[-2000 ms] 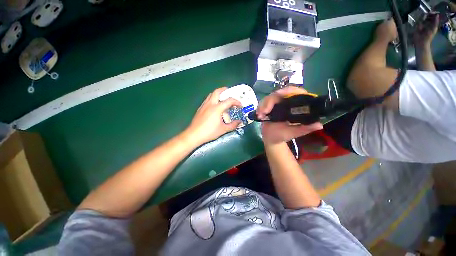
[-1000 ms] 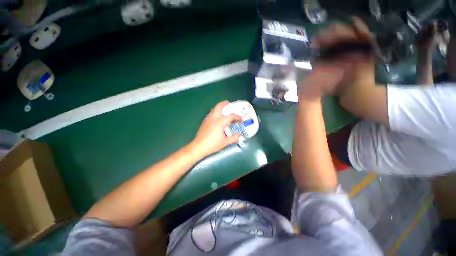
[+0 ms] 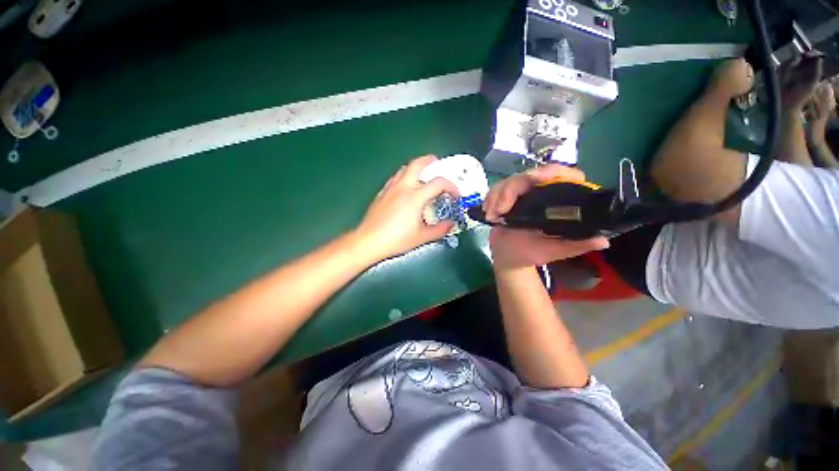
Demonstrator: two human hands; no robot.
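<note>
An off-white housing half (image 3: 457,169) with blue parts inside lies on the green bench in front of me. My left hand (image 3: 405,210) grips its left side, fingers over the silver and blue insides. My right hand (image 3: 534,216) is closed around a black electric screwdriver (image 3: 575,210) with a yellow-orange section, held nearly level. The driver's tip points left at the blue part of the housing; whether it touches a screw cannot be seen. A small ring shows at the housing's lower edge.
A grey-white screw feeder (image 3: 561,87) stands behind the housing. An open cardboard tray (image 3: 51,308) is at the left. Another housing (image 3: 29,101) lies at the upper left. At the right are a neighbouring person's arm (image 3: 695,147), the driver's black cable (image 3: 771,120) and a red stool (image 3: 589,281).
My right hand was blurred beside the feeder one second ago; it is now back at the housing with the driver. My left hand stays on the housing. The whole view has shifted slightly.
</note>
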